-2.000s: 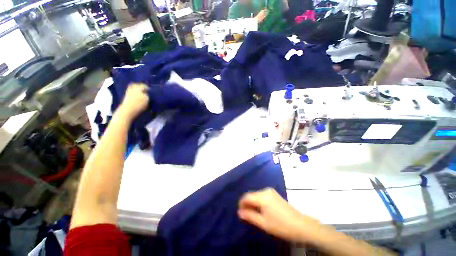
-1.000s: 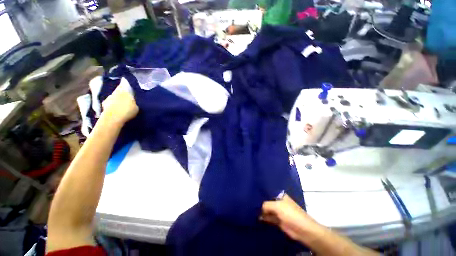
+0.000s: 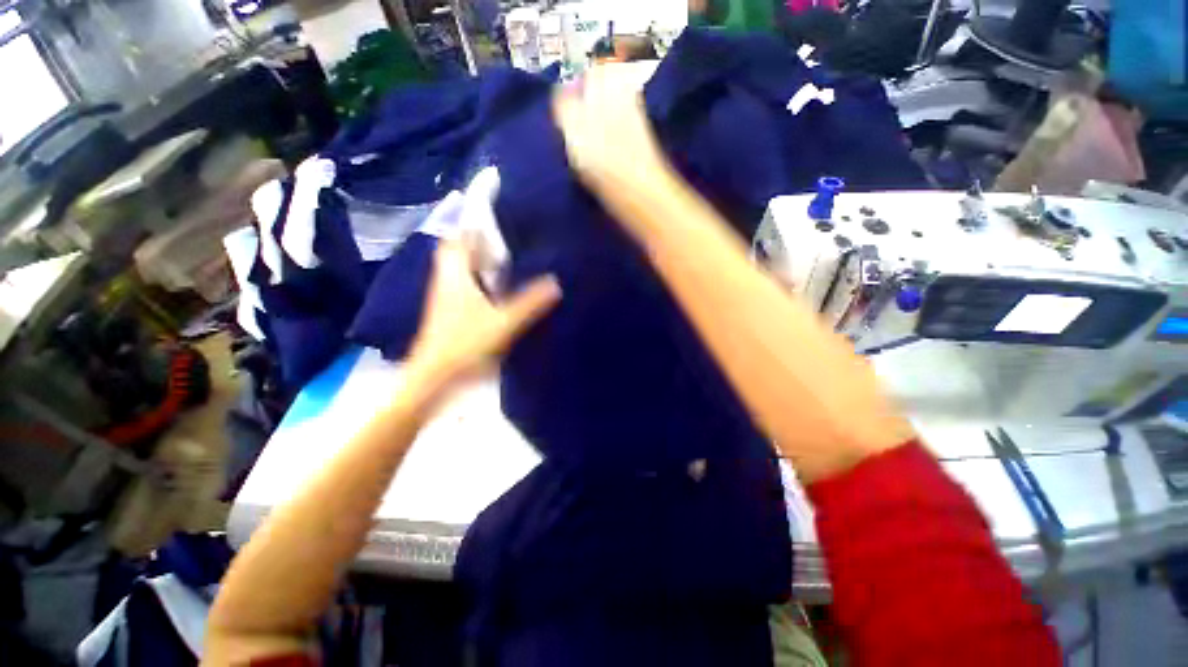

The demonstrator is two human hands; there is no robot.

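A navy garment lies over the white machine table and hangs over its front edge. A small pale label or patch shows on it low down. My left hand is at the garment's left side with thumb and fingers spread. My right hand is blurred, reaching far forward over the upper part of the cloth; its fingertips are unclear. A heap of navy and white pieces lies at the left. The white sewing machine stands right of the garment.
Blue-handled snips lie on the table's right. A dark navy pile with white marks is behind the machine. Navy and white cloth lies below left. A pinkish cloth is at the back right, and another machine is at the back.
My right hand has moved from the front edge far forward across the garment. My left hand has left the white-edged heap, moved right and opened. The navy garment now lies spread down the table's middle.
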